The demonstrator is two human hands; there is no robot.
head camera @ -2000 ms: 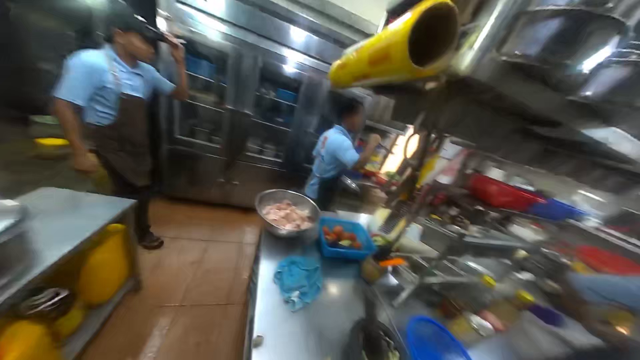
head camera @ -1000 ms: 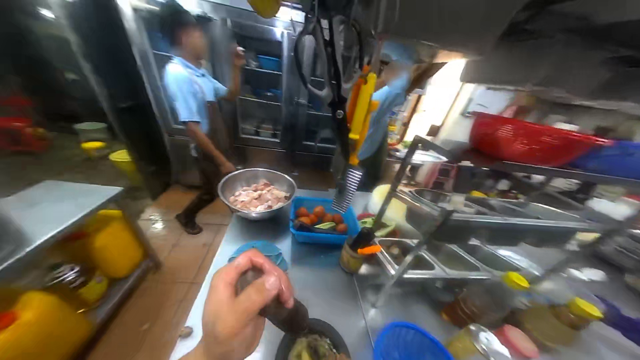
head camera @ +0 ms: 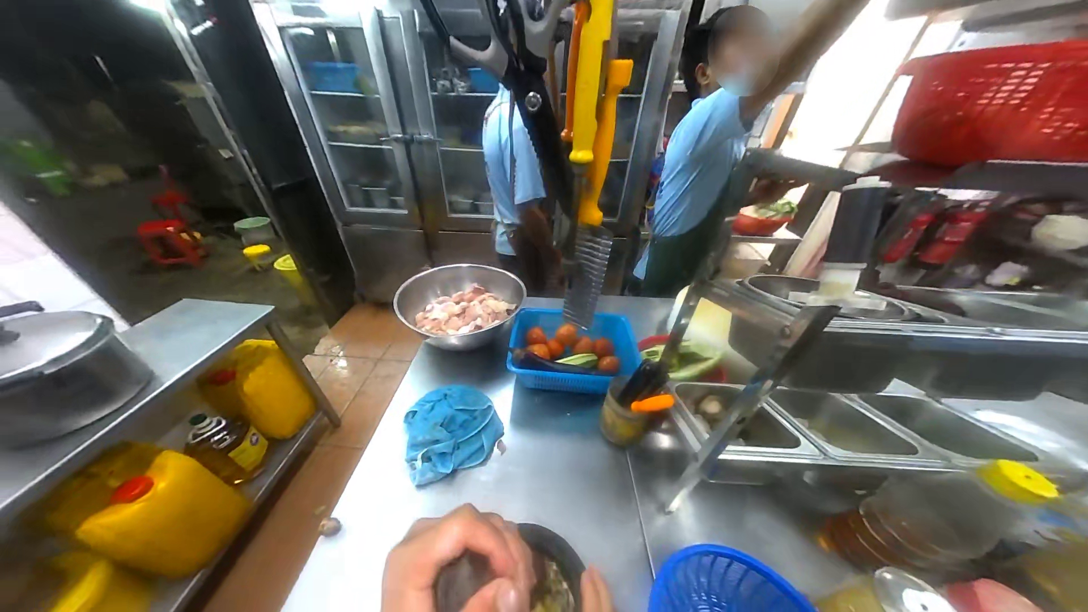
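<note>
My left hand (head camera: 463, 561) is at the bottom middle, its fingers curled around a dark pestle whose end shows within the curl. Beneath it, a dark stone mortar (head camera: 557, 544) holds a greenish chopped mixture. At the mortar's right edge only a few fingers of my right hand (head camera: 597, 591) show; they seem to touch the rim. A crumpled blue cloth (head camera: 453, 432) lies ahead on the steel counter. Beyond it stand a metal bowl (head camera: 410, 297) of raw meat pieces and a blue basket (head camera: 631, 344) with tomatoes, an eggplant and a cut green vegetable.
A blue plastic basket (head camera: 727, 582) is close at the right. Behind it stand bottles with yellow caps (head camera: 1020, 480) and steel food pans (head camera: 841, 425). Scissors (head camera: 531, 102) and yellow-handled tools (head camera: 592, 93) hang above the counter. Two people stand beyond it. Yellow jerrycans (head camera: 170, 514) fill the left shelf.
My left hand has moved down to the mortar from above it. My right hand's fingers have come into view. One person at the back right now has an arm raised.
</note>
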